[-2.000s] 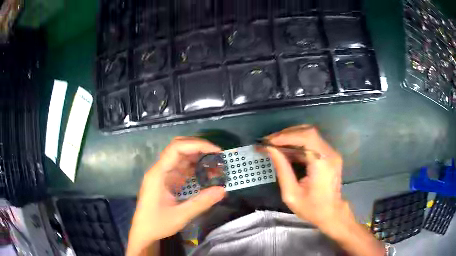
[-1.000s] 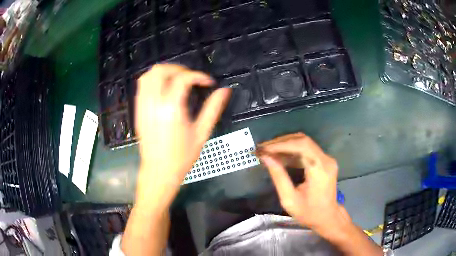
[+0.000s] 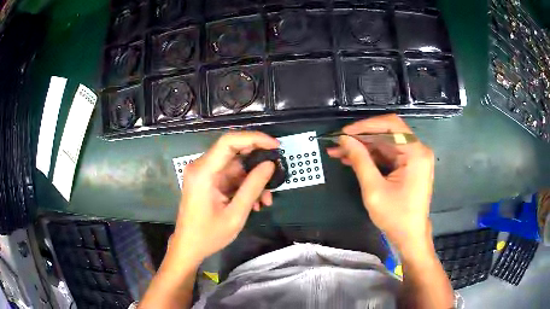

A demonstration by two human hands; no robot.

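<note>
My left hand [image 3: 226, 187] holds a black round housing [image 3: 269, 166] between thumb and fingers, above the adhesive ring sheet [image 3: 306, 163]. The white sheet has rows of small dark rings and lies on the green mat; my left hand hides its middle. My right hand [image 3: 389, 163] holds tweezers [image 3: 368, 136] with a pale yellow band near the rear. The tweezer tip is at a lone ring near the sheet's upper right corner. The blister tray [image 3: 301, 84] lies behind, with housings in many pockets and an empty pocket in the front row.
Two white strips [image 3: 75, 142] lie on the mat at left, beside a black tray stack [image 3: 15, 133]. A clear tray of small parts [image 3: 524, 78] is at right. Below the bench edge are black trays [image 3: 90, 259] at left and more at right, near a blue object [image 3: 512, 216].
My left hand has come back from over the blister tray to the sheet with a housing. The front-row pocket empty two seconds ago now holds a housing; the one beside it is empty.
</note>
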